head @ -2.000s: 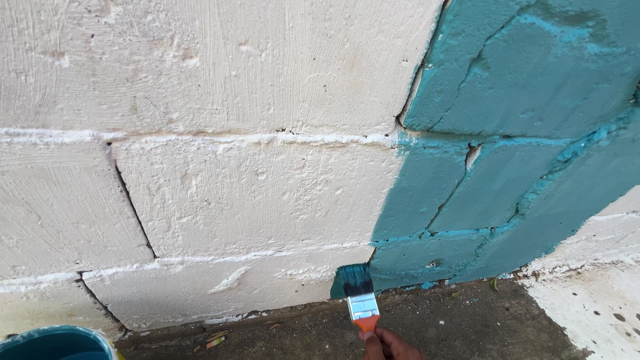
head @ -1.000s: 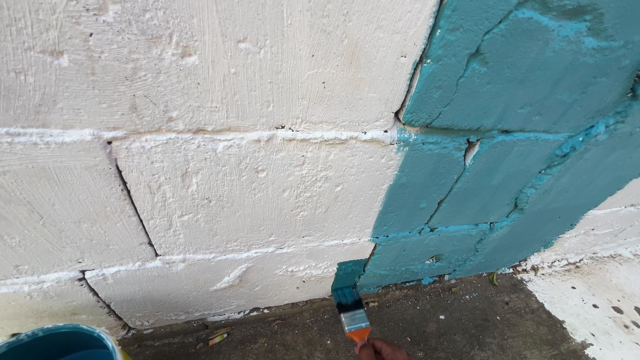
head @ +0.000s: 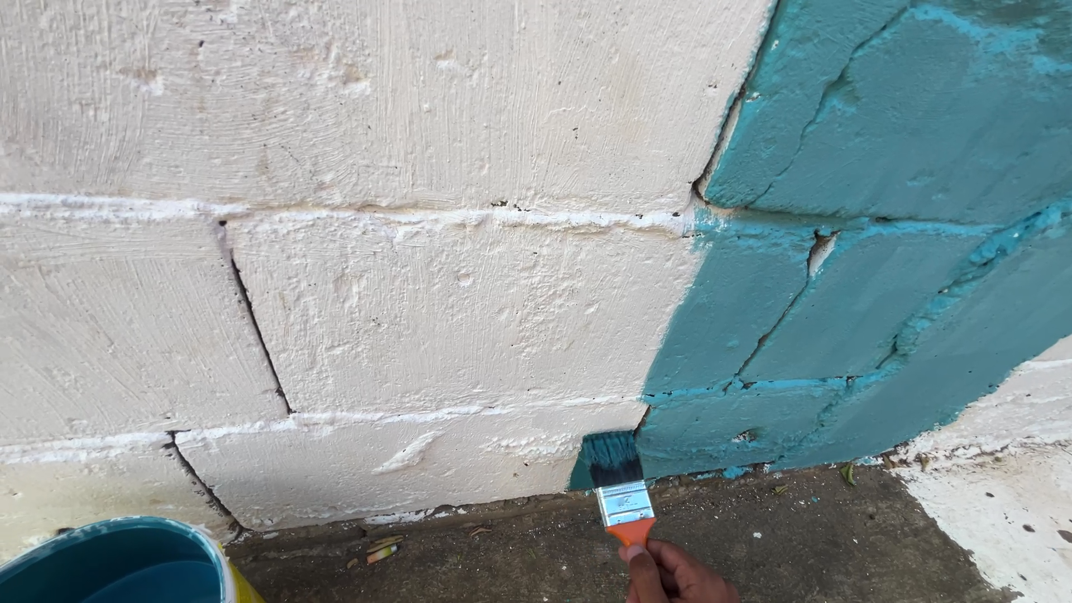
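At the bottom, right of centre, my right hand grips the orange handle of a flat paintbrush with a metal ferrule. Its teal-wet bristles touch the lowest course of a block wall, just left of a vertical crack. A small fresh teal patch shows beside the bristles. Left of the brush the wall is off-white; to the right it carries teal paint, with cracks and brighter blue along the joints. My left hand is out of the frame.
A paint bucket with teal paint inside stands at the lower left, cut off by the frame. Dark concrete ground runs along the wall's foot, with leaf bits and a small scrap. White-painted ground lies at the right.
The brush dipped slightly down the wall's lowest course, then came back up, still in my right hand. The view has barely moved.
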